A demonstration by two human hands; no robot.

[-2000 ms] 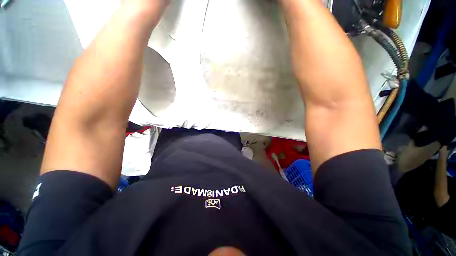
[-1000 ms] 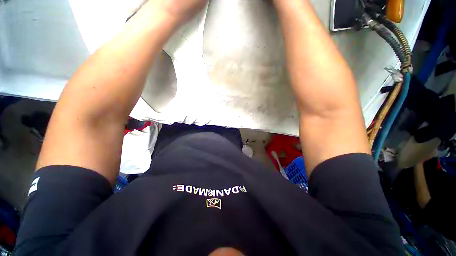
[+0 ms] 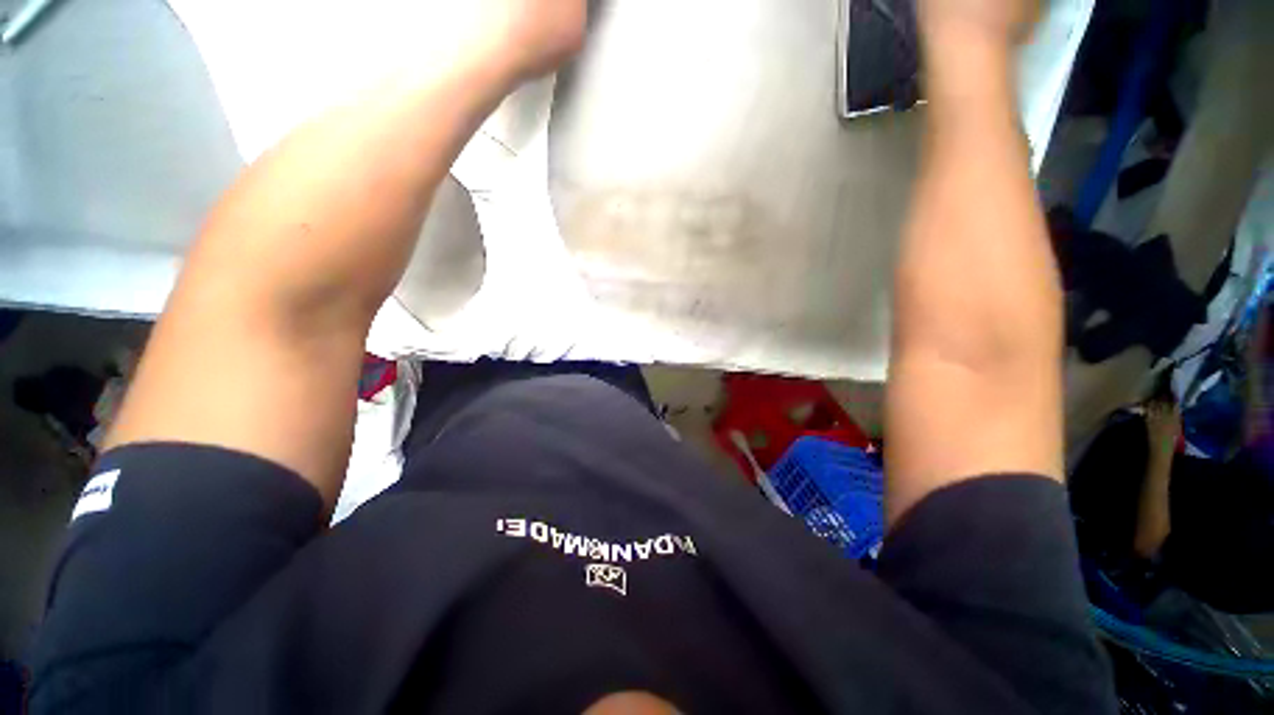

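A white garment lies flat on the pale pressing table. A curved opening beside my left forearm shows grey inside. My left hand is over the garment at the top edge, partly cut off, its fingers not visible. My right hand is blurred and cut off by the top edge. It is at the steam iron, whose dark plate with a light rim shows just left of it. The iron's handle is hidden, and the grip cannot be made out.
The table's front edge runs across in front of my body. Below it are a red item and a blue plastic basket. Dark cloth lies beyond the table at right. Another person's arm shows at lower right.
My right hand has moved right from the garment area to the iron. The orange handle and hoses are no longer visible. The view has shifted. My left hand has moved slightly right.
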